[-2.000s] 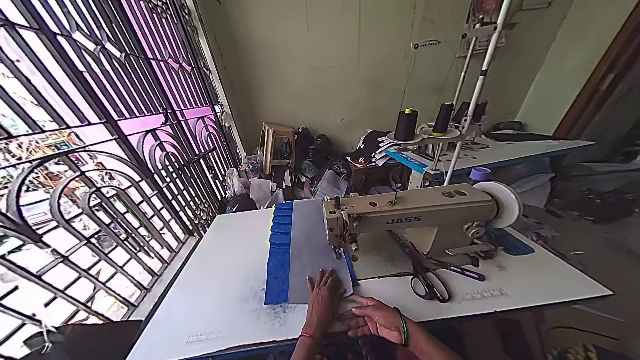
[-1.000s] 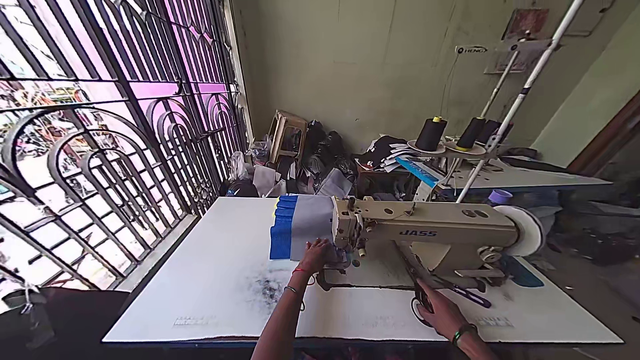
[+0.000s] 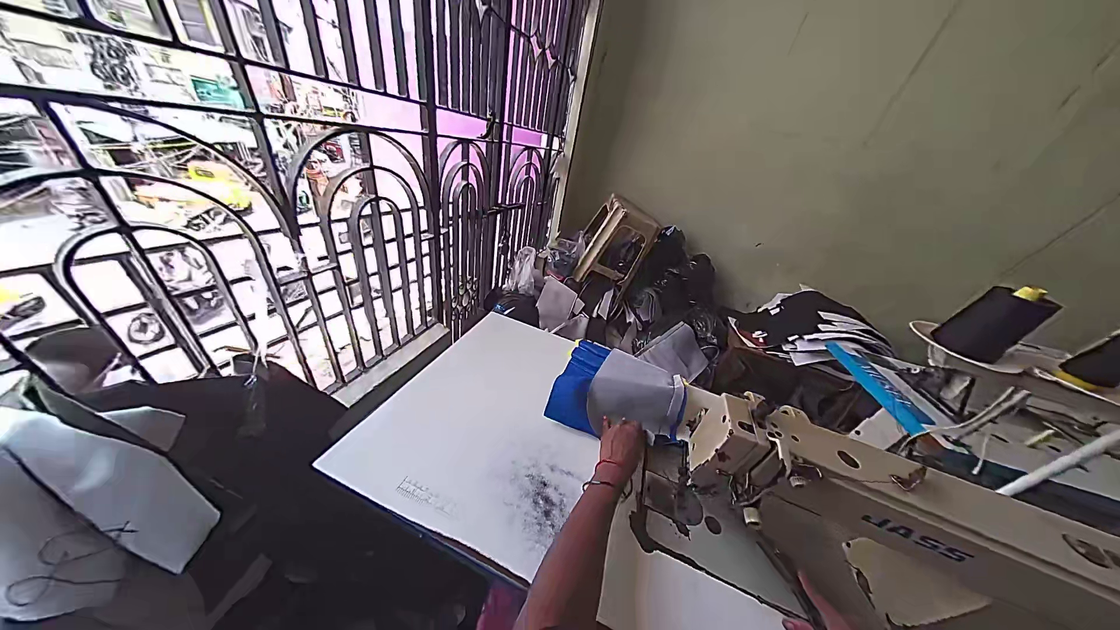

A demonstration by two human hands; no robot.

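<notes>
My left hand (image 3: 623, 442) rests on the near edge of a grey cloth piece (image 3: 634, 392) with pleated blue cloth (image 3: 573, 389) along its left side. The cloth lies left of the needle end of a beige Jass sewing machine (image 3: 910, 534). Whether the fingers grip the cloth or only press it cannot be told. Only part of my right hand (image 3: 818, 608) shows at the bottom edge, beside the machine arm, near a dark narrow object (image 3: 783, 573) that is mostly hidden.
The white table (image 3: 437, 420) bears dark smudges. A metal window grille (image 3: 367, 219) stands at left. Behind are a tilted plastic stool (image 3: 617, 241), bags and cloth scraps, with black thread cones (image 3: 997, 324) at right. Grey cloth (image 3: 96, 490) lies at lower left.
The view has swung left and closer. Two seconds ago both hands were together at the cloth; then my right hand moved right to the scissors, while my left stayed at the cloth.
</notes>
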